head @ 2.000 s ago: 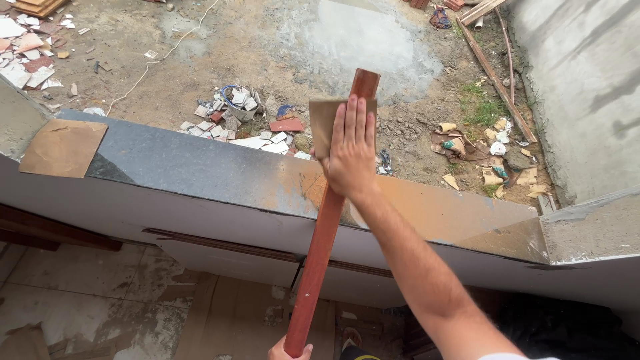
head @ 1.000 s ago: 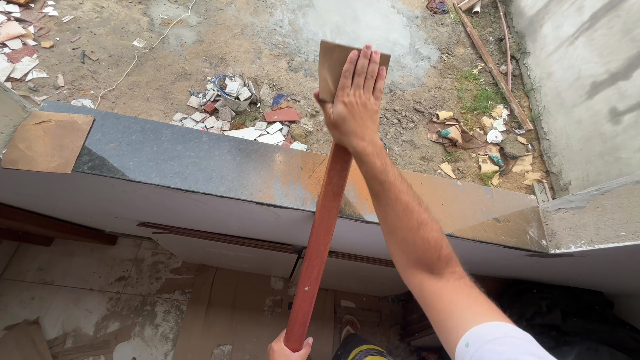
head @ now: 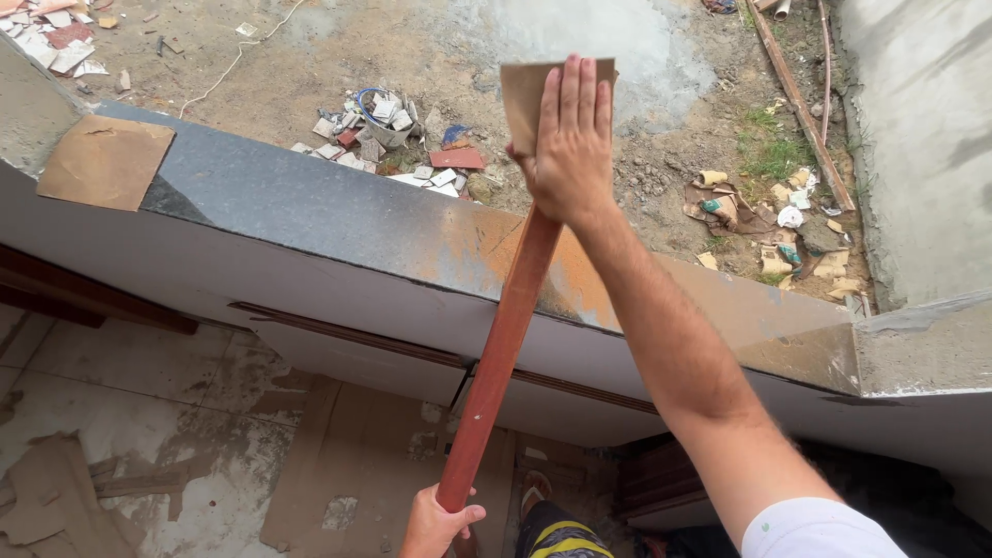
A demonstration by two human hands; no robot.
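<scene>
A long reddish-brown wooden board [head: 496,364] slants across the view, resting over a dark stone windowsill [head: 310,186]. My left hand [head: 440,518] grips its near end, thumb on top. At the far end my right hand [head: 572,147] lies flat, fingers extended, pressing a tan sheet of sandpaper [head: 521,97] onto the wood; the sheet hides most of that end. Another brown sheet of sandpaper [head: 106,163] lies on the left end of the sill. Orange-brown dust coats the sill around and right of the board.
Outside are a bucket of tile pieces [head: 387,124], rubble, torn paper scraps [head: 798,217] and a long timber [head: 802,108] by a rough wall. Beneath the sill, wooden strips [head: 349,335] top leaning panels. Cardboard [head: 349,465] covers part of the floor; my sandalled foot [head: 535,488] is below.
My right hand and the sheet under it have moved to the far end of the board, covering the tip that showed two seconds ago. My left hand still holds the near end.
</scene>
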